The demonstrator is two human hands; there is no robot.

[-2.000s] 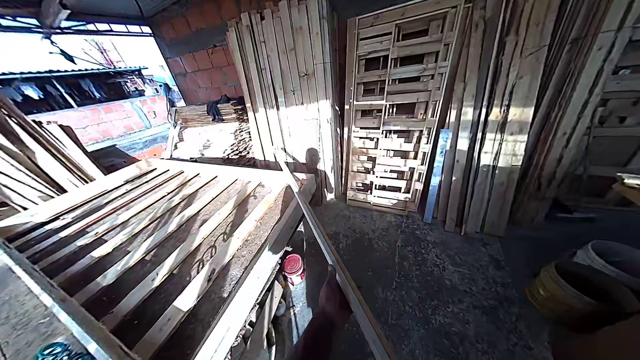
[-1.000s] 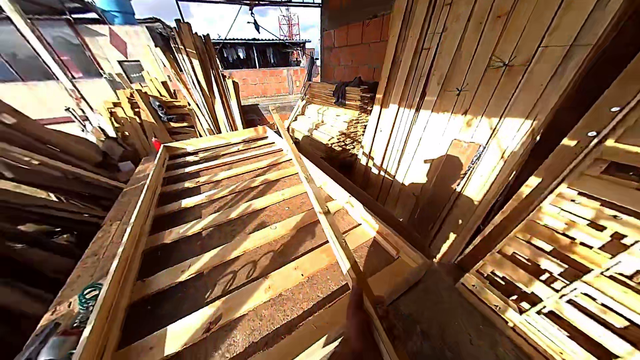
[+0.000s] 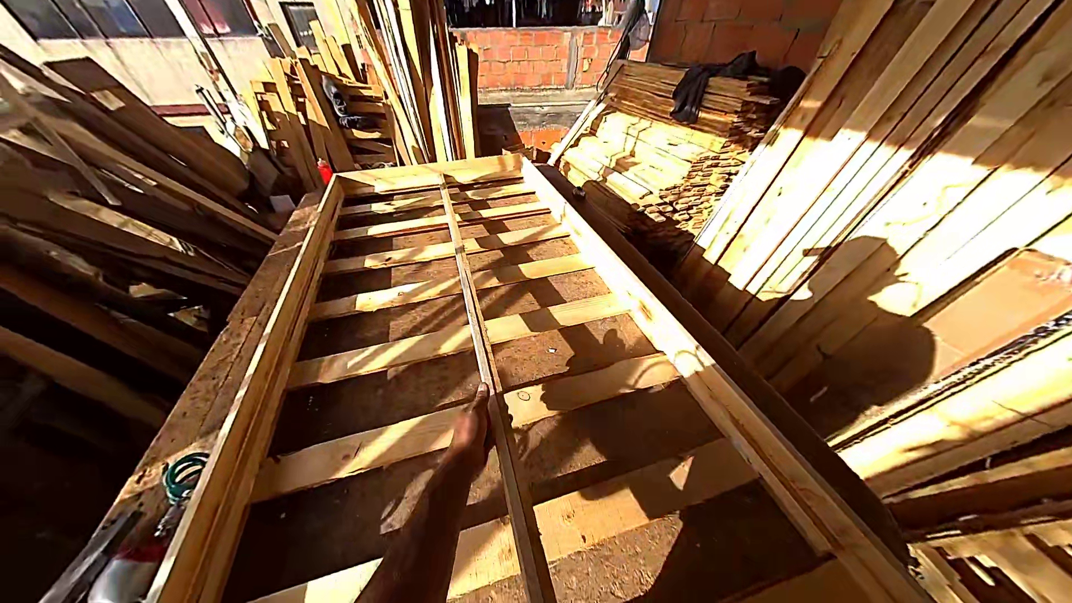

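Note:
A long thin wooden strip (image 3: 469, 289) runs lengthwise over the middle of a slatted wooden frame (image 3: 670, 335), its far end at the frame's far rail. One hand, which I take for my left hand (image 3: 473, 427), comes up from the bottom edge and grips the strip from its left side, thumb on top. The frame has several cross slats (image 3: 385, 356) between two long side rails and lies on a brown wooden worktable (image 3: 243, 335). My right hand is out of view.
A coiled green cord (image 3: 184, 477) and metal tools lie at the table's left edge. Loose boards (image 3: 126, 209) crowd the left side. Stacked slats (image 3: 662, 159) with a dark cloth (image 3: 720, 79) stand back right; tall boards (image 3: 904, 151) lean along the right.
The strip, held diagonally over the frame's right side a second ago, now lies over its middle, along its length. The view has swung left onto the frame.

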